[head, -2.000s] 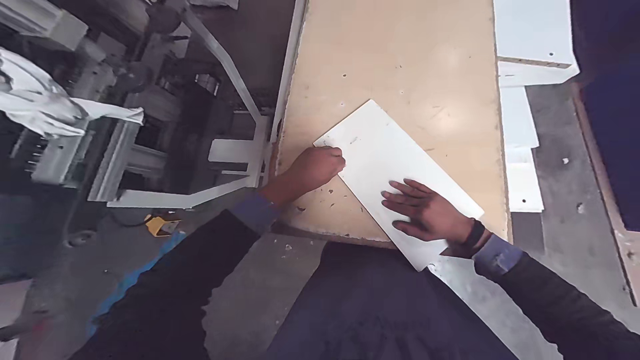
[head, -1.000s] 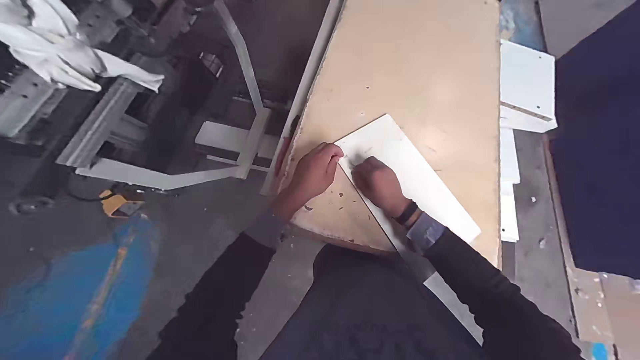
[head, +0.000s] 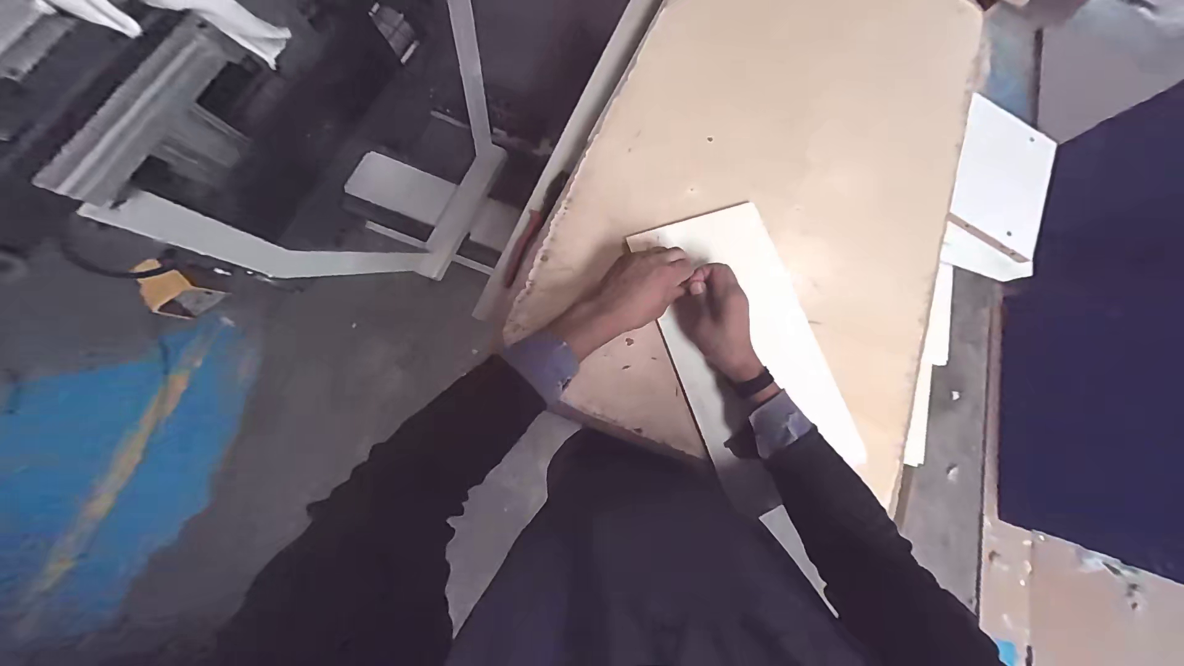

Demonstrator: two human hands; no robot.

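A flat white panel (head: 786, 324) lies at a slant on the light wooden tabletop (head: 814, 102), its lower end reaching past the near edge. Over the panel's upper left part, my left hand (head: 647, 282) and my right hand (head: 720, 314) meet at the fingertips. The fingers of both are curled inward. Whether something small is pinched between them is too hidden to tell. A dark band circles my right wrist.
White boards (head: 1004, 185) with small holes stand just beyond the table's right edge. A dark blue surface (head: 1096, 342) is farther right. To the left are a white metal frame (head: 342, 262), a yellow object (head: 169, 289) on the floor and blue floor paint (head: 102, 462).
My right hand, spread flat on the panel's lower part two seconds ago, has moved up to my left hand and curled its fingers. The panel has turned somewhat. The view has shifted.
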